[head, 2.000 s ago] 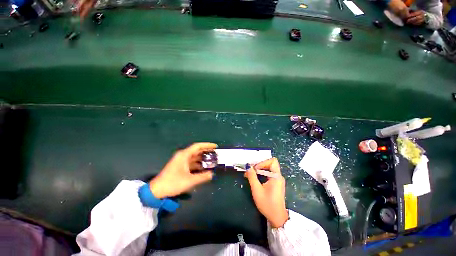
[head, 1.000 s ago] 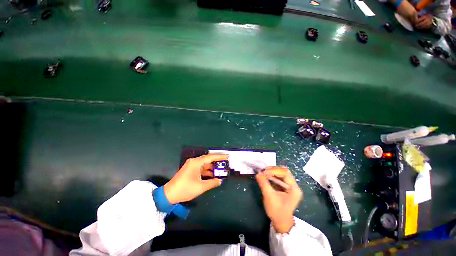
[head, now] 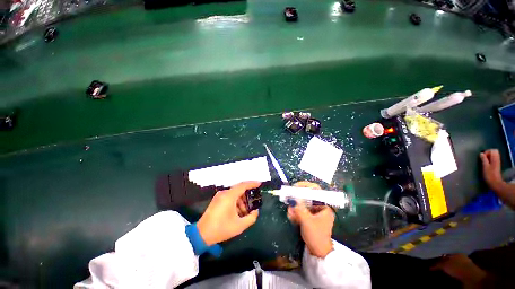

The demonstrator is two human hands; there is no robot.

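My left hand [head: 228, 217], with a blue band at the wrist, holds a small black electronic unit [head: 253, 199] between thumb and fingers. My right hand [head: 314, 220] holds the white dispensing syringe [head: 313, 196], its green cap to the right and its tip pointing left, close to the unit. Whether the tip touches the unit is unclear. The adhesive strip sheet [head: 231, 172] lies behind my hands, black at left and white at right. The tweezers [head: 275, 162] lie on the mat between the sheet and the white paper square [head: 321, 160].
Several black units [head: 295, 123] sit behind the paper square among white crumbs. The controller [head: 416, 169] stands at right, with spare syringes [head: 411, 103] behind it and an air hose [head: 379, 203] in front. The conveyor [head: 186, 73] carries spaced units. Another person's hand [head: 492, 165] shows at right.
The tweezers have left my right hand and lie on the mat. The syringe has moved from beside the paper into my right hand. The view has turned right, and another person's hand has appeared at right.
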